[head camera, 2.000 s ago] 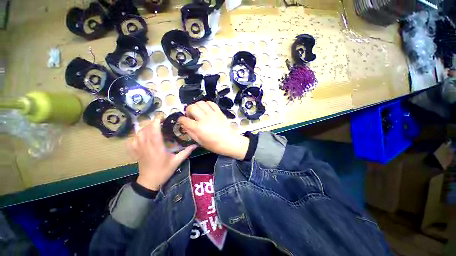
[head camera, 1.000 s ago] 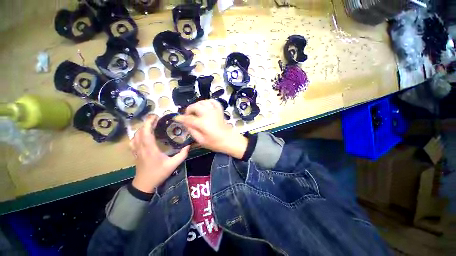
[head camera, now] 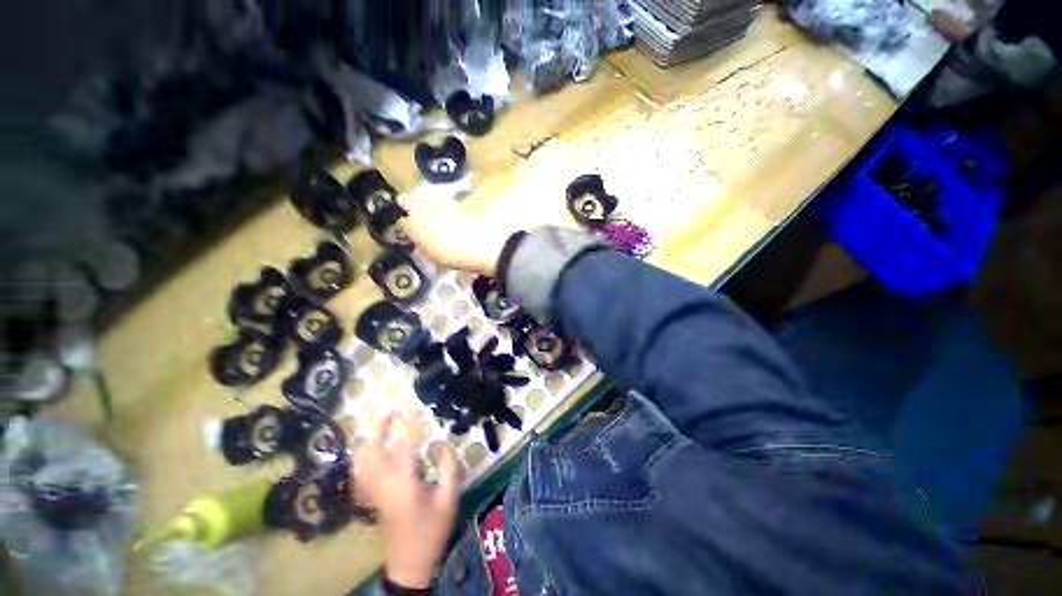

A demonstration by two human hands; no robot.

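Note:
Black cup-shaped housings (head camera: 399, 275) stand on the bench around a white perforated tray (head camera: 370, 388). My right hand (head camera: 448, 229) reaches over the tray to the back, its fingertips at the rim of a housing (head camera: 379, 194); whether they grip it is hidden. My left hand (head camera: 402, 475) is blurred over the tray's near left part, fingers apart and empty, beside a housing (head camera: 309, 501). Small black parts (head camera: 468, 384) lie piled on the tray. A purple heap of tiny pieces (head camera: 627, 236) lies at the right beside another housing (head camera: 590, 201).
A yellow-green bottle (head camera: 216, 516) lies at the near left, by clear plastic. Bagged dark items (head camera: 233, 151) are heaped along the back. Stacked grey trays (head camera: 693, 26) stand at the back right. A blue bin (head camera: 920, 207) is below the bench's right edge.
The view has turned and shifted, showing more of the back. My hands have parted from the housing they held together. The right reached far back; the left moved away, fingers apart.

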